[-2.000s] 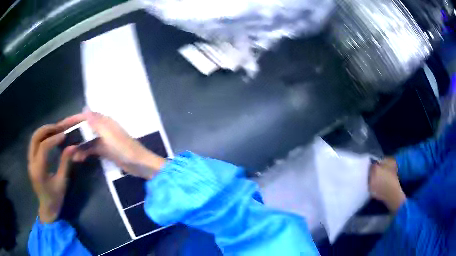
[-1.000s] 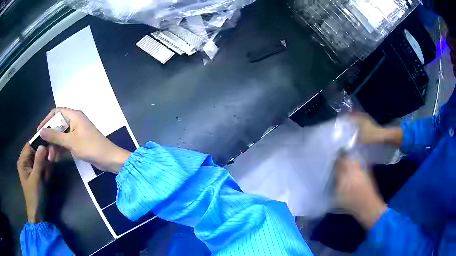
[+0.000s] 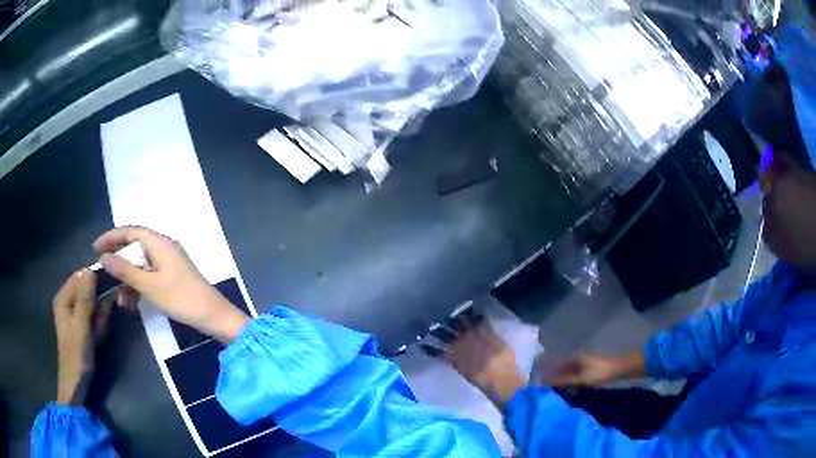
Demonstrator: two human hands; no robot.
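Note:
A small white part [image 3: 133, 255] with a dark face is held between my two hands at the left. My left hand [image 3: 75, 326] grips its lower left end, bare, with a blue sleeve. My right hand [image 3: 165, 282] pinches its upper end with thumb and fingers. The fingers hide most of the part. Under my right hand lies a long white backing sheet [image 3: 165, 170], with black adhesive rectangles [image 3: 204, 368] at its near end. Several loose small white parts [image 3: 291, 156] lie beyond, beside a crumpled clear bag [image 3: 340, 63].
Another person [image 3: 617, 394] in blue sleeves is at the right, one hand on white sheets [image 3: 461, 385] at the mat's edge. Clear trays [image 3: 617, 80] stand at the upper right. A dark strip [image 3: 467, 176] lies on the mat [image 3: 376, 241]. A green conveyor [image 3: 89, 54] runs upper left.
My hands have tilted the small part and keep hold of it over the sheet's left edge. The other person's hands and the white sheets have moved left and nearer. The camera view has shifted.

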